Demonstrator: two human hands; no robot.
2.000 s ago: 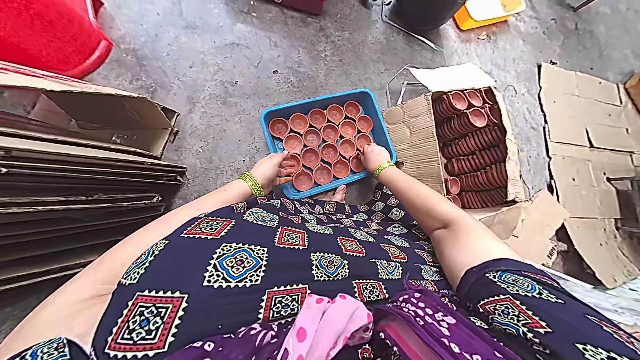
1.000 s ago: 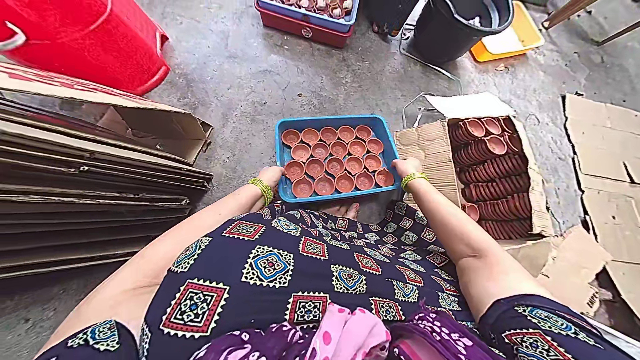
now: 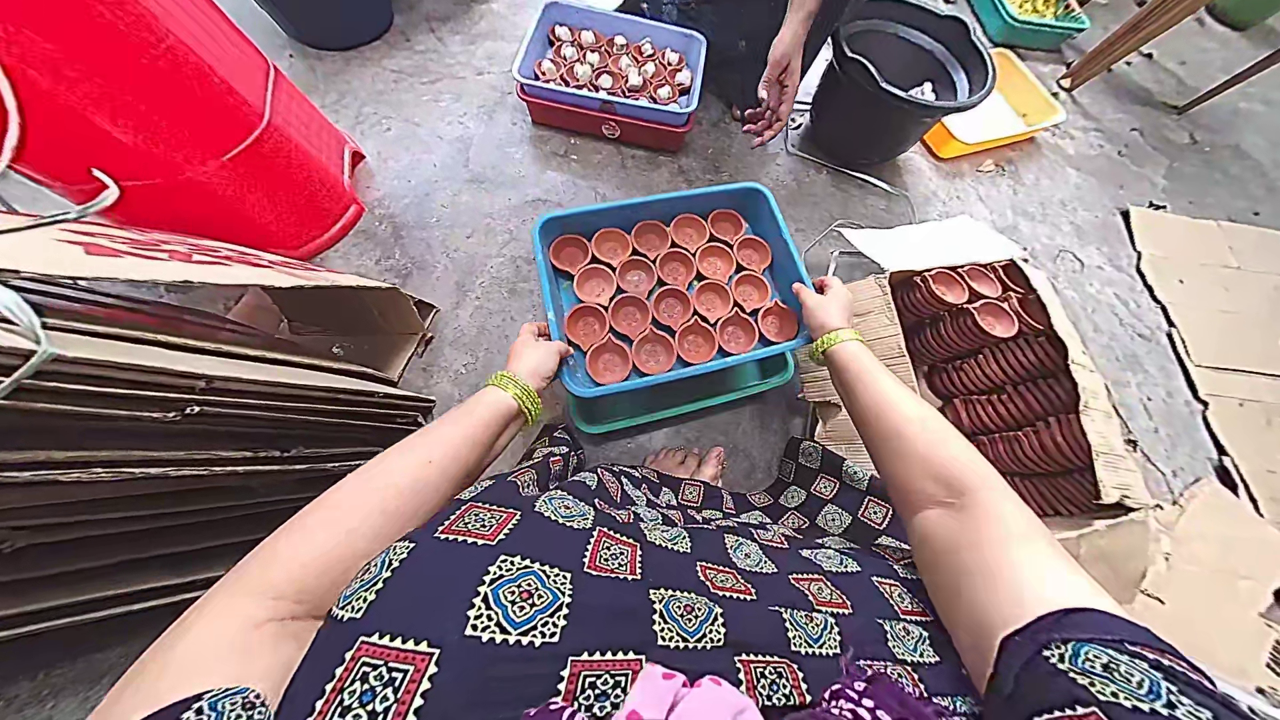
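A blue plastic tray (image 3: 668, 200) filled with rows of small clay lamp cups (image 3: 671, 306) is held between my hands. My left hand (image 3: 537, 356) grips its near left corner, and my right hand (image 3: 824, 305) grips its right edge. Beneath the near side of the blue tray shows a green tray (image 3: 690, 400); most of it is hidden. To the right, an opened cardboard box (image 3: 1085, 400) holds stacked rows of similar clay cups (image 3: 1010, 385).
Flattened cartons (image 3: 200, 400) stand at left beside a red plastic tub (image 3: 170, 110). Ahead, a light blue tray (image 3: 610, 100) of cups with white contents rests on a red tray (image 3: 600, 124), near another person's hand (image 3: 775, 85). A black bucket (image 3: 850, 120) and yellow tray (image 3: 1035, 95) stand at upper right.
Both hands have lifted the blue tray forward, and the green tray now shows beneath it. The other person's hand has come into view as the view shifted.
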